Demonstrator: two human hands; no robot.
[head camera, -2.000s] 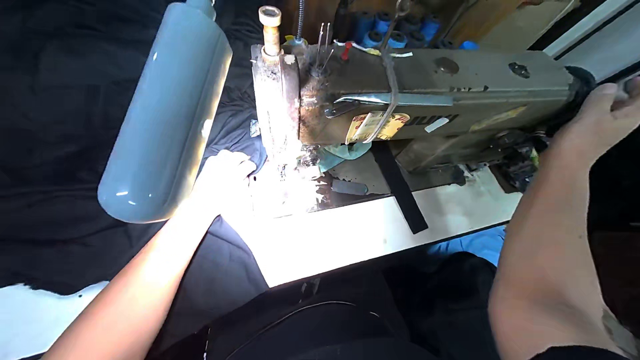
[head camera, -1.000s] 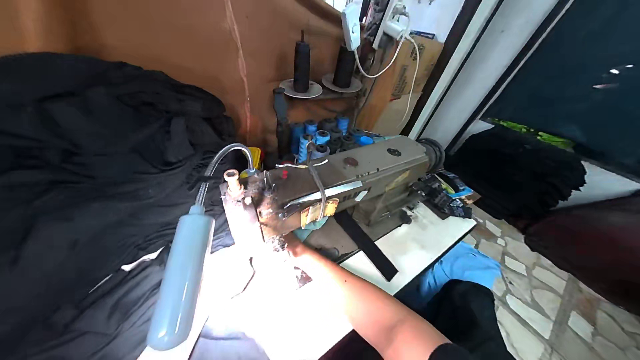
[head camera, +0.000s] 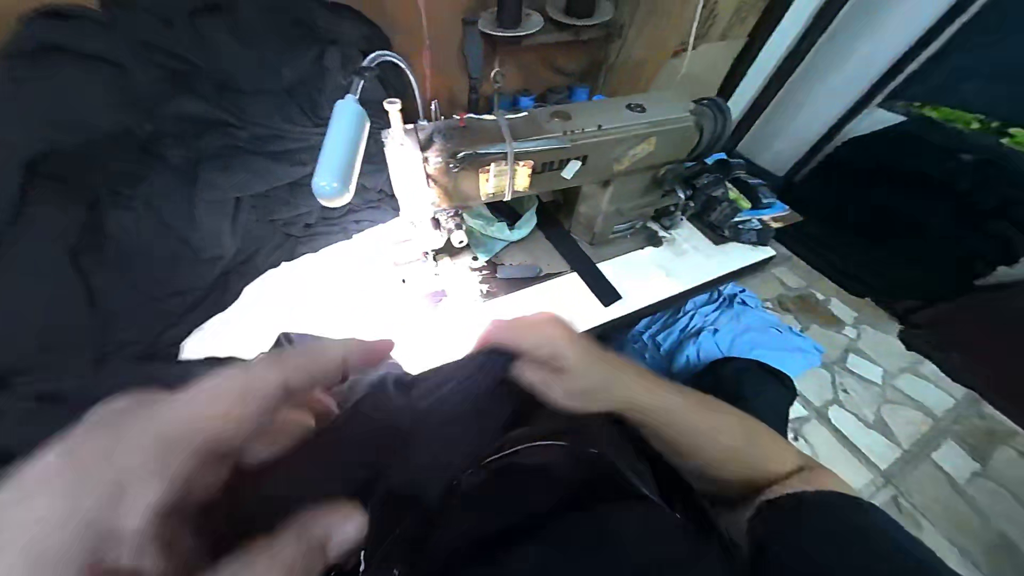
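An industrial sewing machine (head camera: 584, 152) stands behind my hands, its needle area washed out by a bright lamp (head camera: 342, 152). My right hand (head camera: 552, 360) grips the edge of a dark cloth (head camera: 448, 400) at the front edge of the white table (head camera: 320, 296). Large and blurred at the lower left, my left hand (head camera: 232, 432) is raised in front of the cloth with fingers and thumb apart. A black strip (head camera: 580, 256) lies across the machine bed and the table, beside a greenish cloth (head camera: 500, 228) under the machine arm.
A big heap of black fabric (head camera: 160, 160) covers the left side. Blue cloth (head camera: 720, 332) hangs or lies below the table's right edge. Tangled dark and blue items (head camera: 736, 200) sit at the table's right end. Thread spools (head camera: 524, 100) stand behind the machine, and more black fabric (head camera: 920, 208) lies at the right.
My right hand has come from the needle area to the table's front edge, with dark cloth in it. My left hand, out of view a second ago, is now at the lower left.
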